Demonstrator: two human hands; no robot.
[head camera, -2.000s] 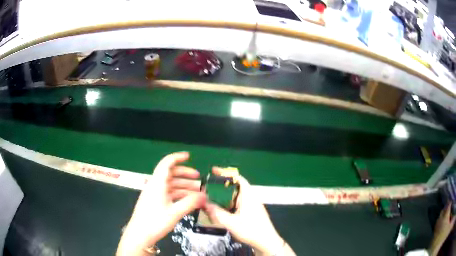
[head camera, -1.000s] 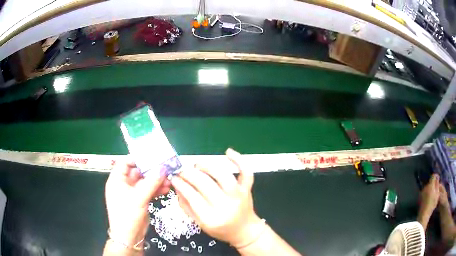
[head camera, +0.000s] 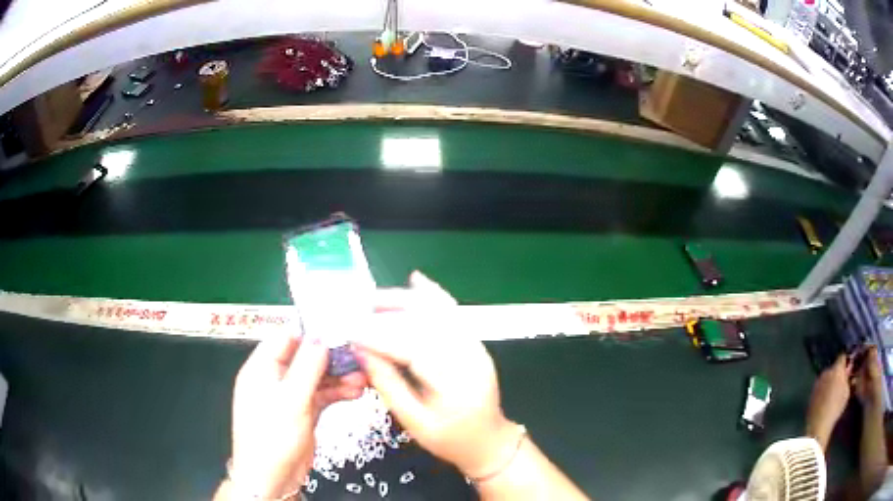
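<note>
A phone unit (head camera: 331, 284) with a green board at its far end and a bright, washed-out middle is held up over the near belt edge. My left hand (head camera: 279, 401) grips its near end from the left. My right hand (head camera: 431, 377) is at the near right corner, its thumb and fingertips touching the unit; whether a small part is between them cannot be told. A pile of small clear-white pieces (head camera: 352, 435) lies on the dark green bench below, partly hidden by my hands.
The green belt (head camera: 509, 264) runs behind a pale rail (head camera: 607, 319). Phone units lie on the belt and on the bench at right (head camera: 722, 339). A cream fan (head camera: 786, 475) and a neighbour's hands (head camera: 832, 391) are at lower right. A white shelf (head camera: 548, 44) hangs above.
Since a second ago the phone unit has moved right and turned more upright. My left hand has shifted right with it; my right hand stays at its near end.
</note>
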